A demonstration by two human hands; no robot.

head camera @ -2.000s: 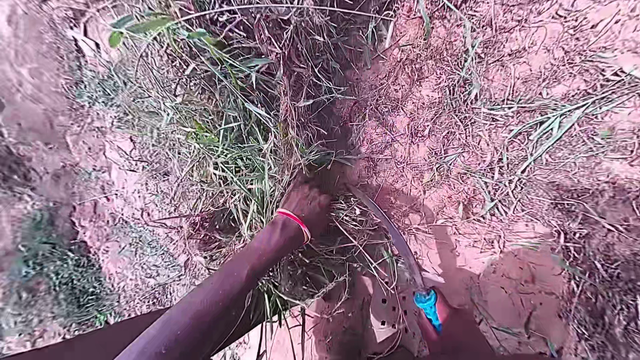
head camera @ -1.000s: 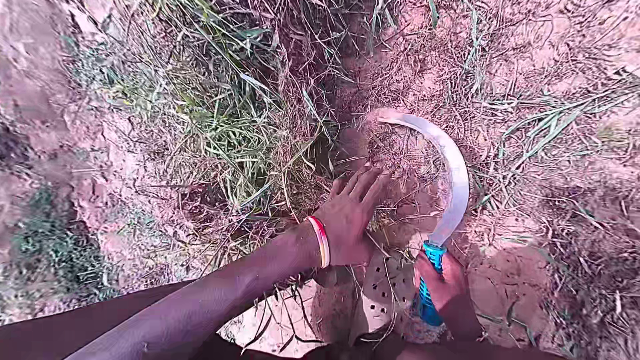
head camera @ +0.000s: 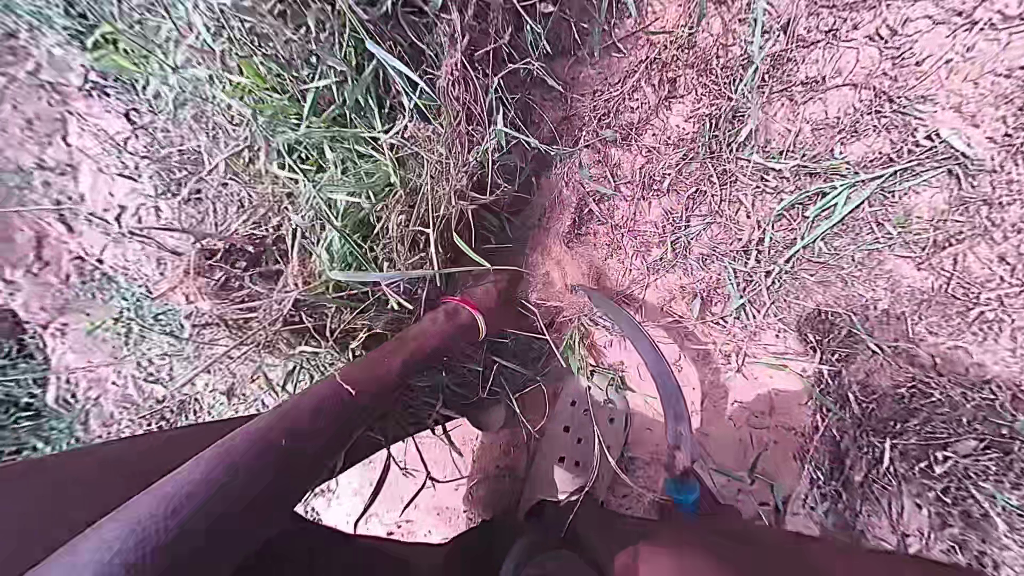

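My left hand (head camera: 502, 292), with a red and pale band at the wrist, reaches into the lower right edge of a clump of green and dry grass (head camera: 344, 168); its fingers are in shadow and blurred among the stems. Low at the right, my right hand (head camera: 708, 506) is dark and partly hidden, around the blue handle (head camera: 682, 492) of a sickle. The curved metal blade (head camera: 652, 360) rises from it, its tip on the soil just right of my left hand.
Near my legs is a shoe with square holes (head camera: 572, 436). Loose green blades (head camera: 840, 200) lie on the pinkish soil at the right. A heap of dry cut grass (head camera: 904, 432) is at the lower right.
My left hand, spread over the soil beside the clump a second ago, has moved left into the grass stems. The sickle has swung lower, its tip nearer my left hand.
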